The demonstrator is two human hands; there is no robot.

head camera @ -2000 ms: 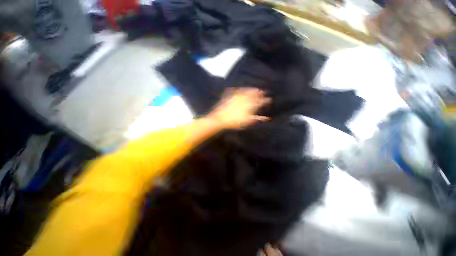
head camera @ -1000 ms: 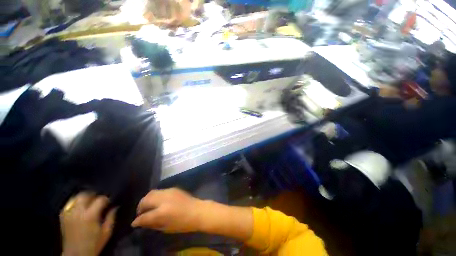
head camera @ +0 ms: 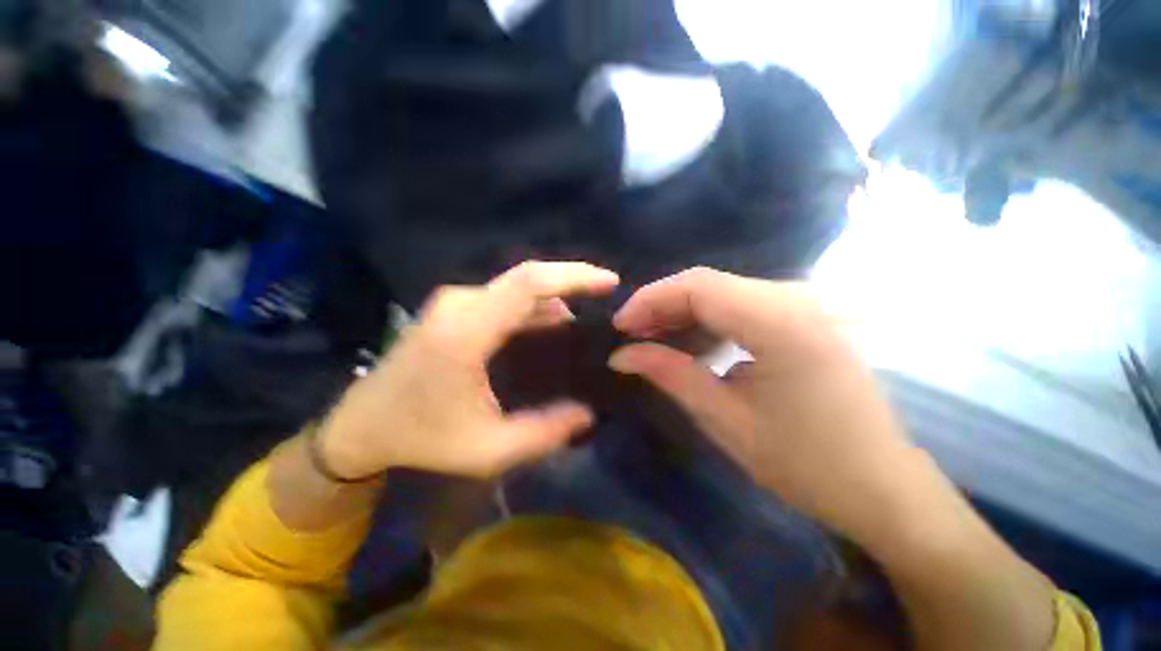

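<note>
The black garment (head camera: 484,165) spreads from the table's edge down towards my lap, with a curved white patch in its upper part. My left hand (head camera: 446,369) is over it at centre left, thumb and fingers spread apart, with dark cloth behind the gap. My right hand (head camera: 777,382) is just to the right, thumb and finger close together at a dark edge of the garment. A small white spot shows between its fingers. The picture is blurred and the exact grip is hard to see.
The bright white machine table (head camera: 1019,293) is at the right. The blurred sewing machine head (head camera: 1031,115) is at upper right. Dark snips or scissors (head camera: 1139,388) lie at the far right edge. Dark and blue cloth (head camera: 274,274) is at the left.
The view has swung left and down from the machine table. Both hands now face each other near the centre over the garment; the left hand's fingers are more spread.
</note>
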